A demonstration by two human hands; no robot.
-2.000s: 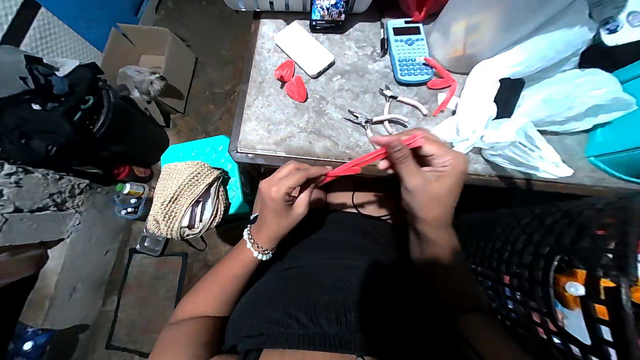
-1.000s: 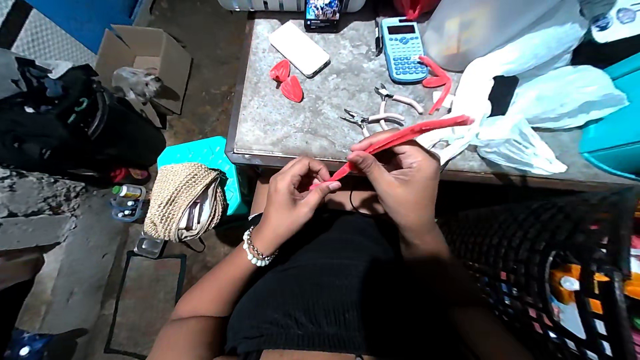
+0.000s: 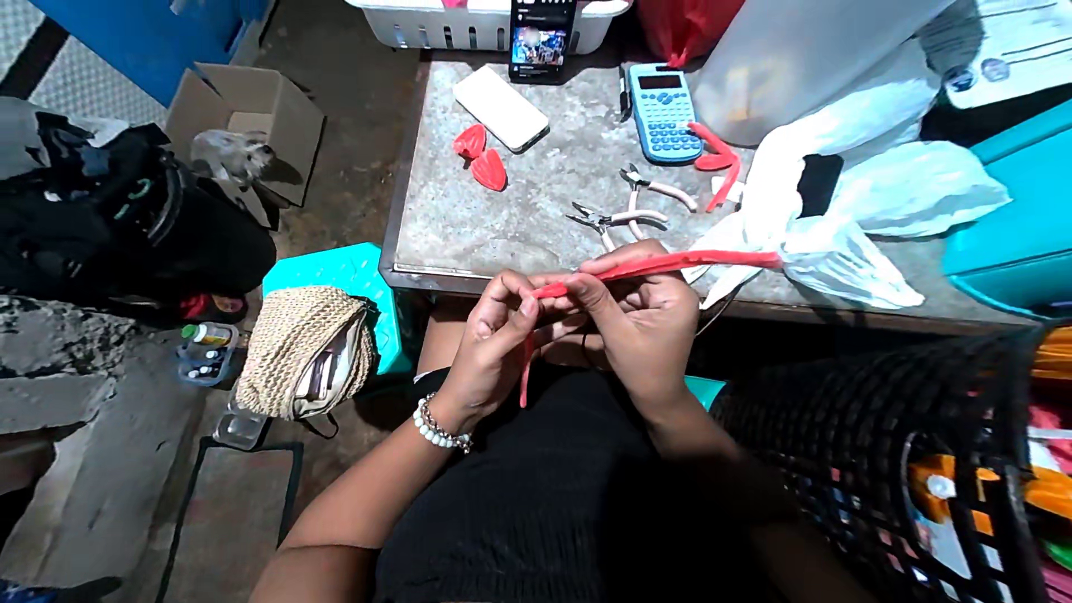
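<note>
Between both hands, over my lap at the table's front edge, is a strip of red fuzzy pipe cleaners. My left hand pinches its bent left part, and a thin red end hangs below the fingers. My right hand grips the strip beside it, with the long part reaching right past the fingers. Just beyond the hands lie cutting pliers and a second pair of pliers. Two red looped petal shapes rest farther back. More bent red pieces lie beside a blue calculator.
A white power bank or phone and an upright phone are on the table. White plastic bags lie at right, above a black lattice basket. A woven bag sits on a turquoise stool at left.
The red strip has been bent at its left part, and a thin end now hangs below my left hand. My hands have stayed close together.
</note>
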